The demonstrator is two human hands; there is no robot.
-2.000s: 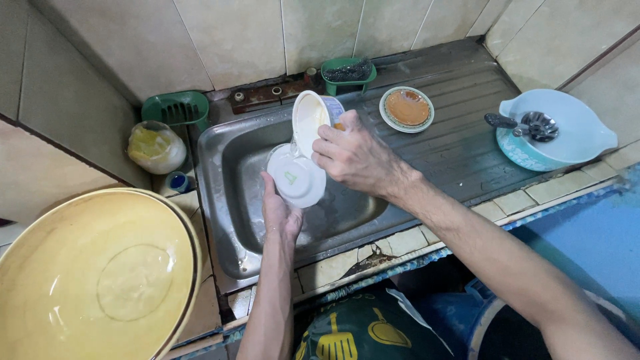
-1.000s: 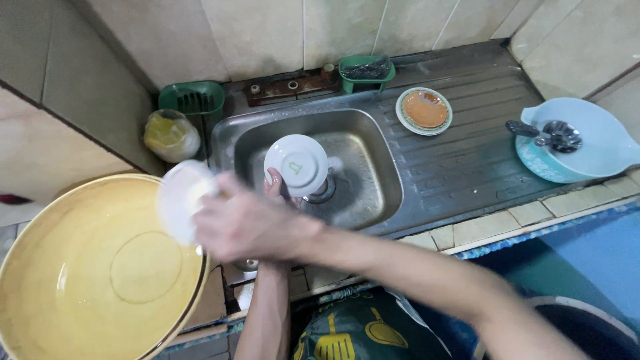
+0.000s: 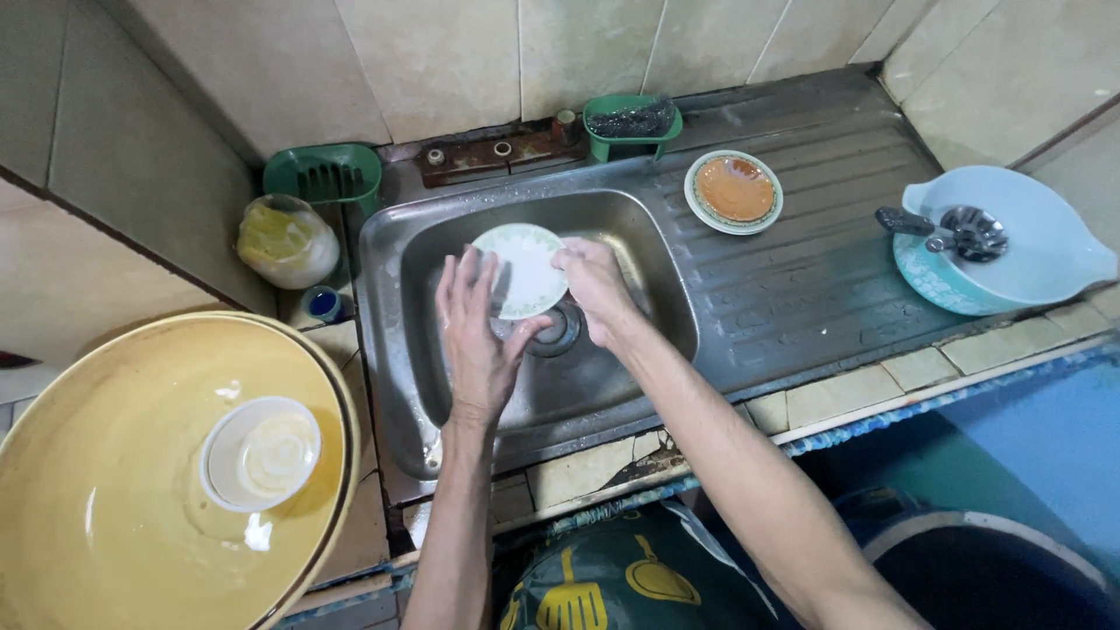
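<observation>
A small white saucer with a green patterned rim is held above the steel sink basin, its face toward me. My right hand grips its right edge. My left hand is at its left side with fingers spread; whether it touches the saucer is hard to tell. A white cup rests inside the large yellow basin on the left. On the ribbed drainboard sits a small stack of saucers with an orange one on top.
Along the back are a green soap dish and a green holder with a dark scouring pad. A plastic-wrapped tub and small blue cap stand left of the sink. A turquoise bowl with a dark-handled utensil stands at right.
The white cup was in my right hand, moved left over the yellow basin, and now rests in it. My right hand is back at the saucer, which has turned from its underside to its face.
</observation>
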